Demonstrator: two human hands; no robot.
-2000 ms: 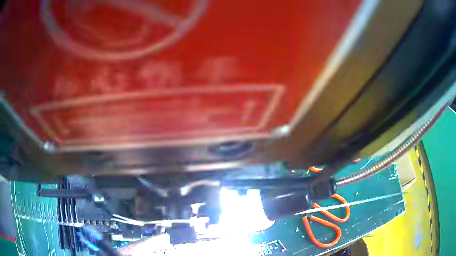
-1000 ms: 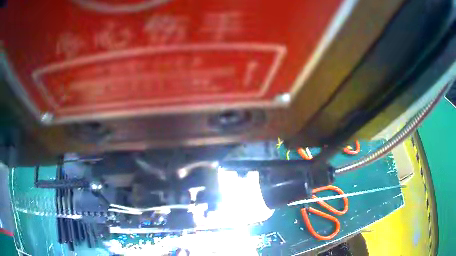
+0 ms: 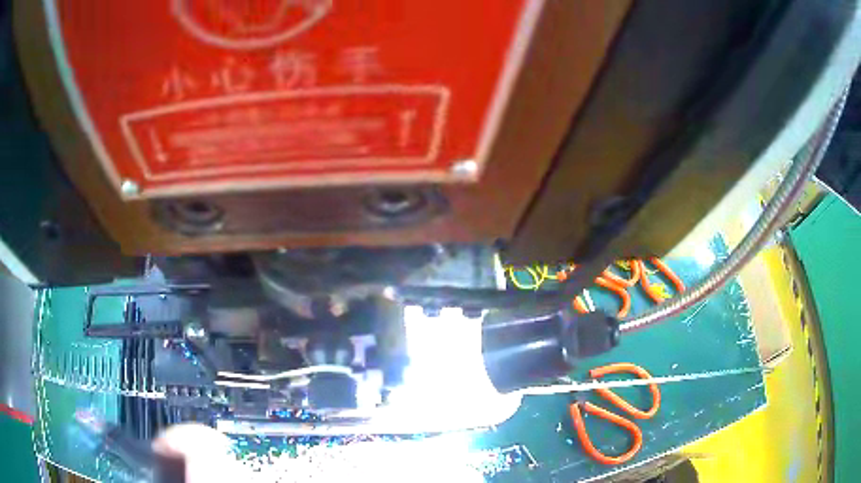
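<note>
A blurred fingertip, apparently of my left hand (image 3: 192, 451), shows at the lower left edge. Its thumb and palm are out of the picture. It is against a dark wire lead (image 3: 127, 447) with blurred bluish ends pointing up and left. My right hand is not in view. The applicator (image 3: 330, 354) sits under the press, right of and above the fingertip. A thin silvery terminal strip (image 3: 85, 382) runs in from the left. White glare hides the applicator's right side.
The press housing with a red warning plate (image 3: 283, 113) fills the upper view. A black lamp head (image 3: 533, 349) on a metal neck (image 3: 717, 292) stands right of the applicator. Orange-handled scissors (image 3: 609, 415) and yellow tangled pieces (image 3: 529, 275) lie on the green mat (image 3: 699, 396).
The fingertip and dark lead, absent one second ago, show again, farther left than two seconds ago. The view has shifted, with more of the mat and orange handles visible.
</note>
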